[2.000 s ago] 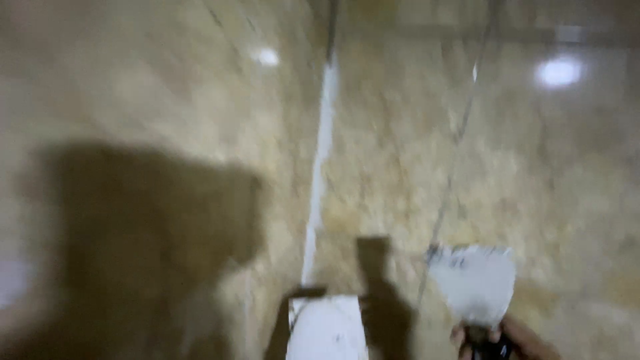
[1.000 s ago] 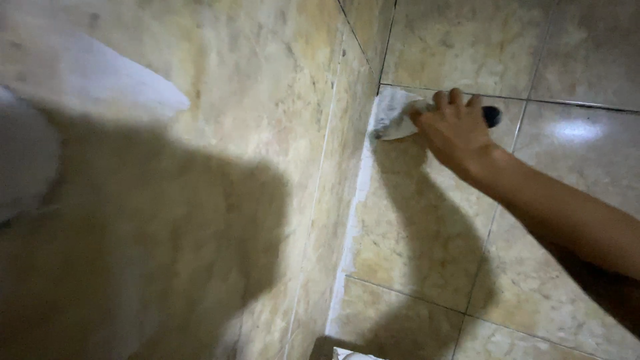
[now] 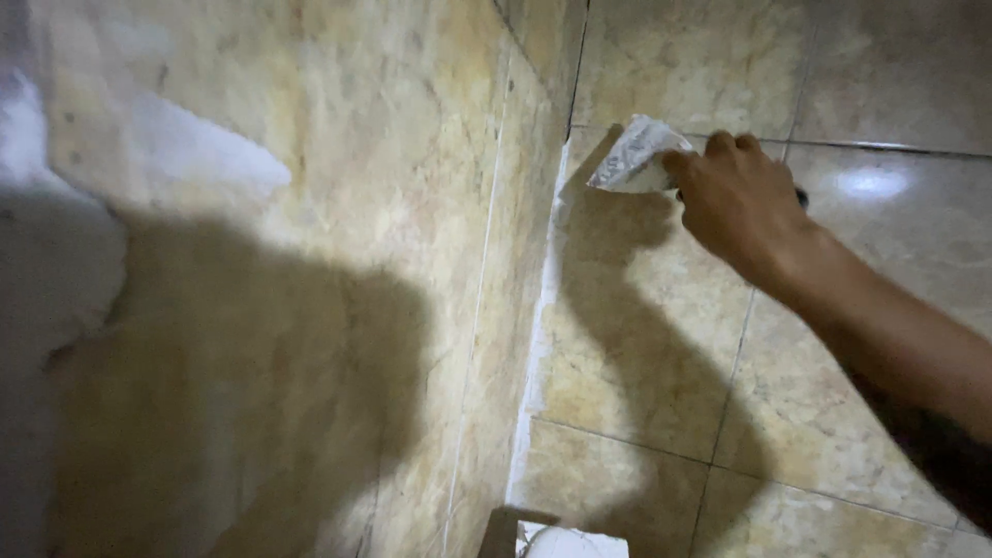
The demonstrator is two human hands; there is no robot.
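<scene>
My right hand [image 3: 740,201] is closed round the handle of a putty knife [image 3: 639,159], whose wide blade is smeared with white paste. The blade is beside the corner where two tiled surfaces meet, with its shadow on the tiles; whether it touches them cannot be told. Down that corner runs a line of white filler [image 3: 542,310], uneven along its right side. At the bottom edge shows a white slab or board [image 3: 573,540] with white paste on it. My left hand is not in view.
Beige marbled tiles [image 3: 666,364] with dark joints lie right of the corner. The tiled surface [image 3: 372,155] on the left carries a large shadow. A pale, ragged-edged patch [image 3: 54,271] is at the far left.
The putty knife was low at the right, then at the upper end of the corner line. Now its blade stands a little right of that line. The view has shifted a lot.
</scene>
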